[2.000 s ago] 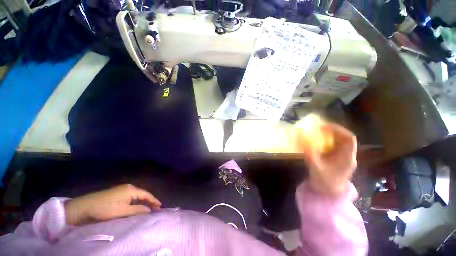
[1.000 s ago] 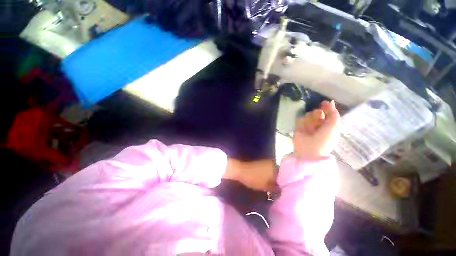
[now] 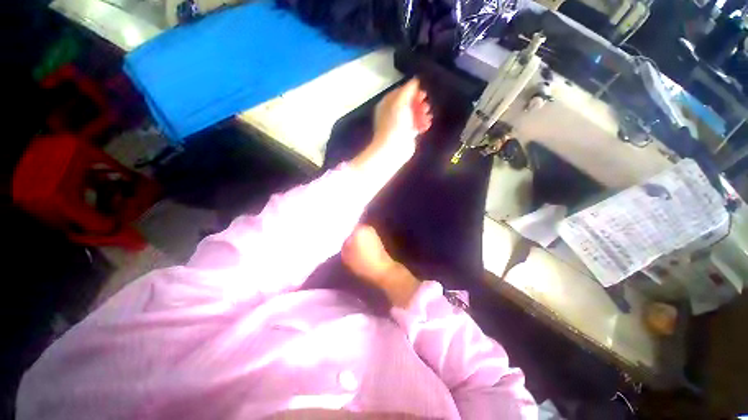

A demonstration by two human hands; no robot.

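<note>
The dark garment panel (image 3: pixel 439 209) lies over the machine table and hangs past its front edge. The cream sewing machine (image 3: pixel 582 127) stands to its right, with the yellow-green marked piece (image 3: pixel 456 157) low at its head. My left hand (image 3: pixel 402 115) is on the far part of the panel, left of the machine head, fingers bent. My right hand (image 3: pixel 371 254) is curled over the near part of the panel, close to my body. Both hands are blurred and their fingertips are partly hidden, so a grip on the cloth cannot be made out.
A blue sheet (image 3: pixel 238 61) lies at the upper left. A red plastic stool or basket (image 3: pixel 57 184) stands at far left. A printed sheet (image 3: pixel 648 221) hangs at the machine arm. A round orange thing (image 3: pixel 660 318) sits at the table's right. Shiny clear plastic (image 3: pixel 484 23) is behind.
The view has swung left. My left hand has reached out over the far part of the panel. My right hand, raised earlier, has come down and left to the near cloth.
</note>
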